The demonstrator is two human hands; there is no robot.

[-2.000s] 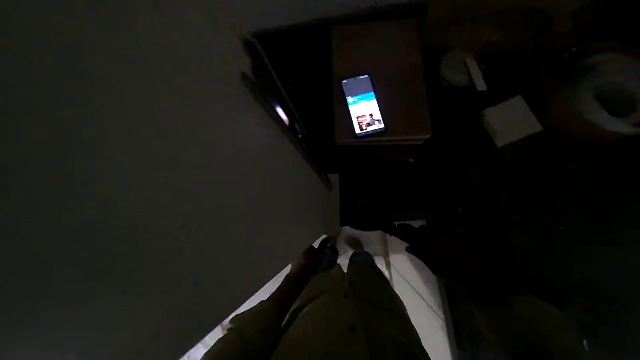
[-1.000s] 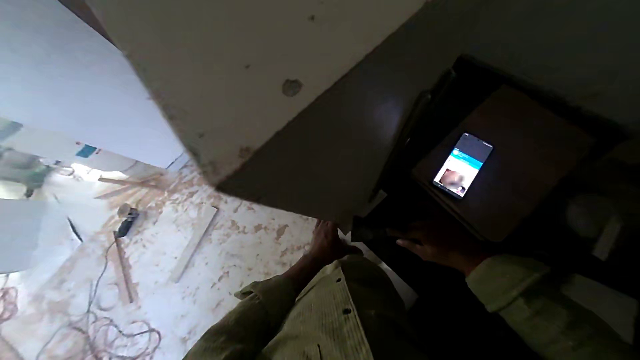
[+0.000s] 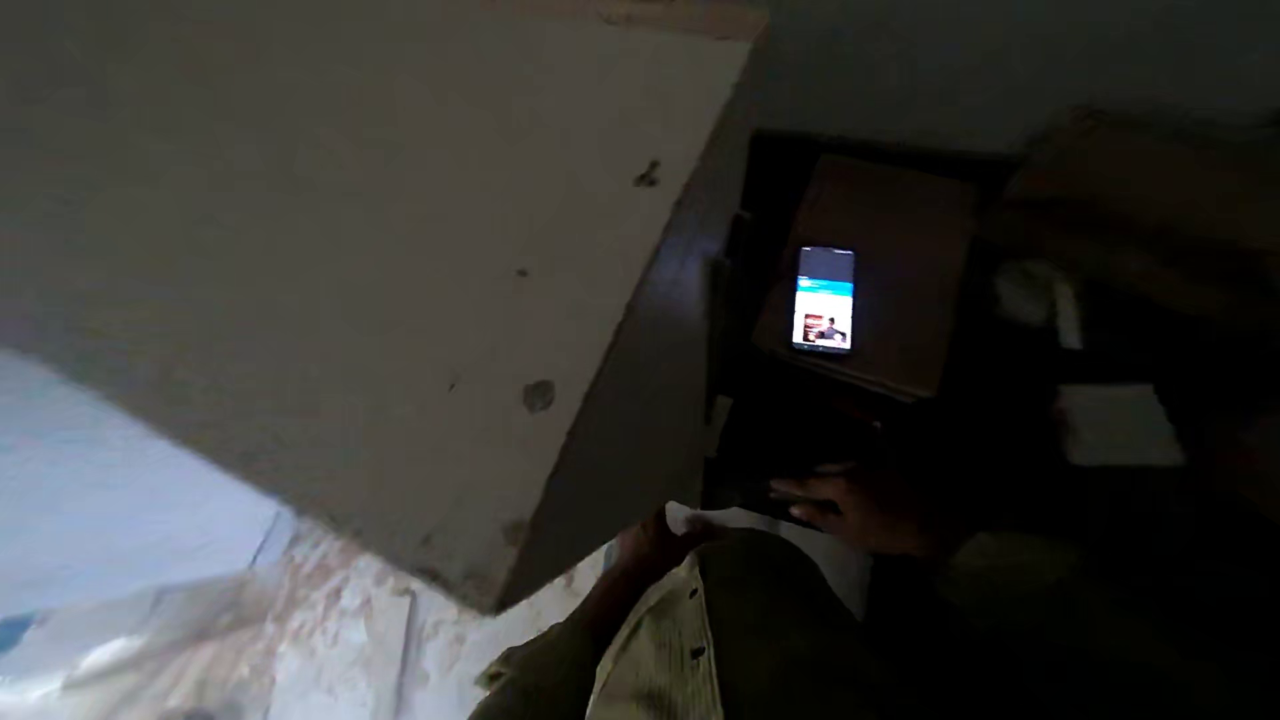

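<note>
Low in the dim head view, my right hand (image 3: 840, 505) reaches in from the right, its fingers somewhat spread above a dark area; whether it touches anything there cannot be told. My left hand (image 3: 665, 540) is by my waist, near the wall's lower edge and beside a pale sheet-like thing (image 3: 840, 570); its fingers are too dark to make out. Beyond my right hand, a lit smartphone (image 3: 825, 300) lies face up on a flat brown board or box (image 3: 900, 310).
A plastered wall edge (image 3: 450, 300) fills the left and centre. Right of the phone are a pale square piece (image 3: 1120, 425), a short whitish strip (image 3: 1067, 315) and a round pale thing (image 3: 1025, 292). The littered floor (image 3: 340, 620) shows at lower left.
The view has swung about strongly. My right hand, plain one second ago near the dark area below the phone, is still around there. The phone stays lit on the brown surface.
</note>
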